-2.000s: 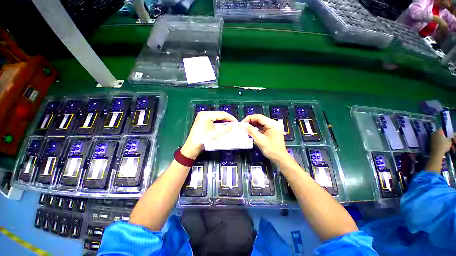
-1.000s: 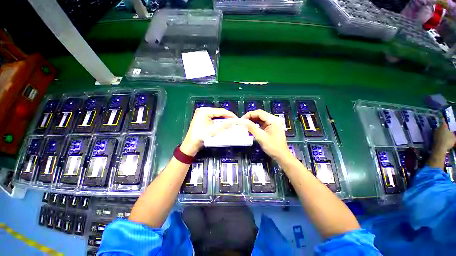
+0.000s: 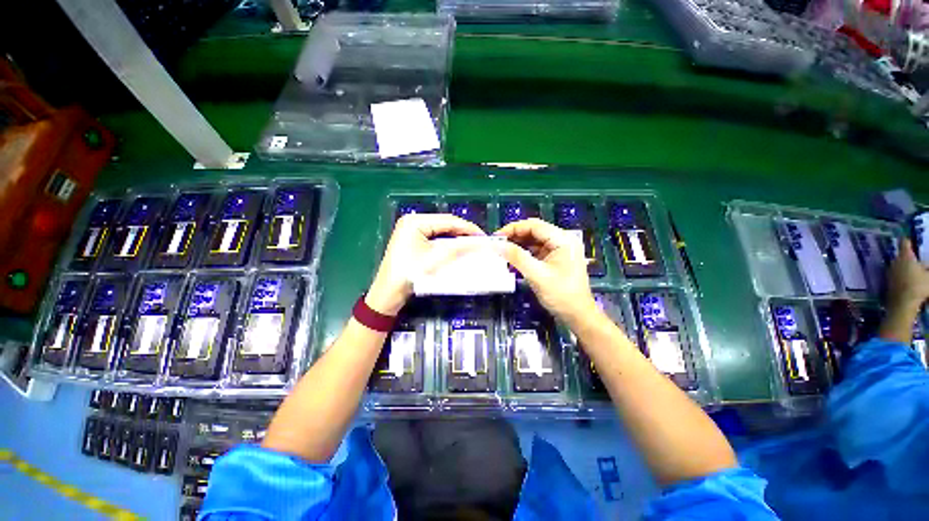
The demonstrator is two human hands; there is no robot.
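My left hand, with a dark red band at the wrist, holds a white sticker sheet above the middle tray. My right hand is at the sheet's upper right corner, thumb and fingertips closed together on its edge; any small sticker there is too small to tell. Below, the clear middle tray holds two rows of dark phone units with white labels and yellow outlines. My hands hide parts of the upper row.
Thin dark tweezers lie right of the middle tray. Another full tray is at left, beside an orange-brown fixture. A metal post stands behind. An empty tray holds a white sheet. Another person's hand is at the right tray.
My hands stay together at the sheet, with only slight finger movement. The view has shifted slightly. The other person's hand at right has moved slightly.
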